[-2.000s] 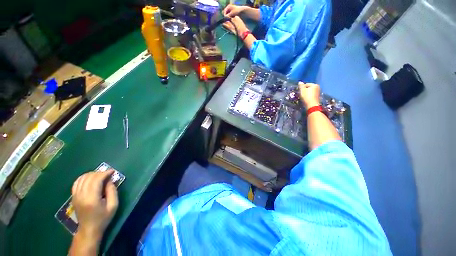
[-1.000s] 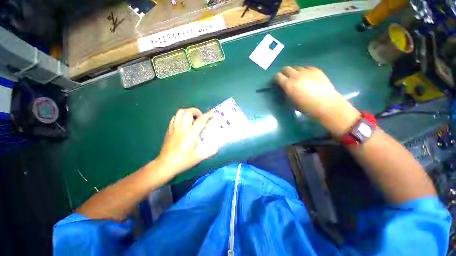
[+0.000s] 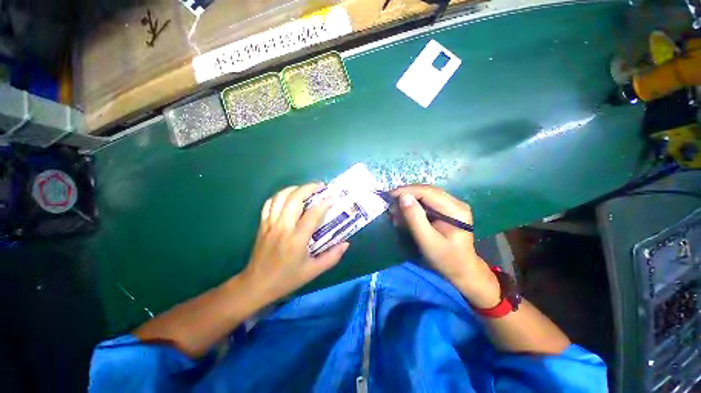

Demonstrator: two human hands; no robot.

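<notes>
The open handset lies tilted on the green mat in front of me, its silvery-white inside facing up. My left hand holds it by its left and lower edges, with the fingers over part of it. My right hand holds dark tweezers like a pen. Their tip is at the handset's upper right edge; whether it touches is too small to tell.
Three screw trays stand in a row before the wooden board. A white card lies at the back. The orange screwdriver is at the far right, a parts tray lower right, a fan left.
My right hand has come from the mat's right part to the handset and now holds the tweezers. My left hand stays on the handset. The view has shifted slightly.
</notes>
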